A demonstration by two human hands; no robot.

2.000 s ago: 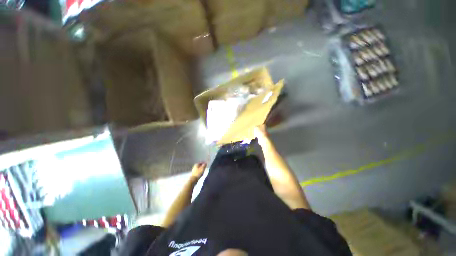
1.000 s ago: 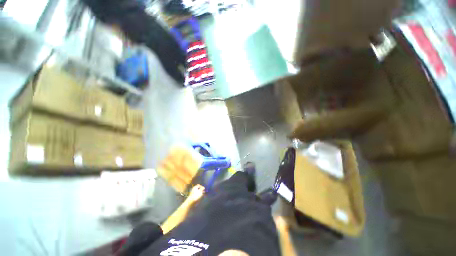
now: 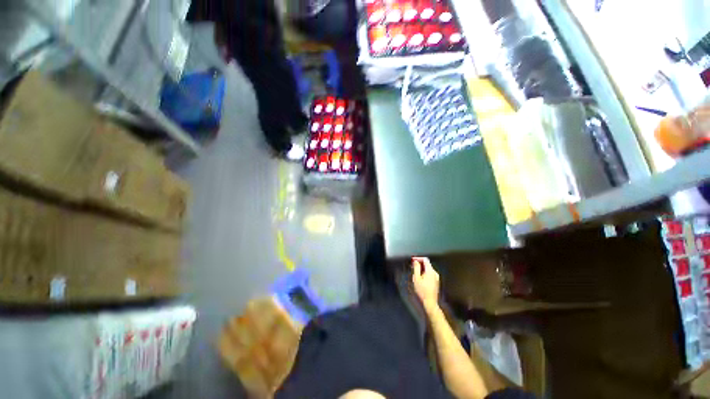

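Observation:
The green-topped bench [image 3: 436, 203] stands in front of me, a little to the right. My right hand [image 3: 424, 279] is small and blurred at the bench's near edge. Its fingers look partly curled, and I cannot tell whether it holds anything. My left hand is out of view. A flexible sheet of round parts [image 3: 442, 121] lies on the bench top. Behind it a tray of red parts with white centres [image 3: 412, 31] sits on whitish layers.
Another red-part tray [image 3: 333, 136] stands left of the bench, near a person's dark legs [image 3: 268, 78]. A blue stool [image 3: 300, 296] and tan carton [image 3: 261, 343] are near my left side. Closed cartons [image 3: 93, 203] line the left. An open carton [image 3: 529, 358] is at lower right. Plastic-wrapped dark bundle [image 3: 533, 58] lies along the bench.
The view has turned so the green bench is in front. The open carton has shifted toward the lower right edge. My left hand has left the picture; my right hand now shows by the bench.

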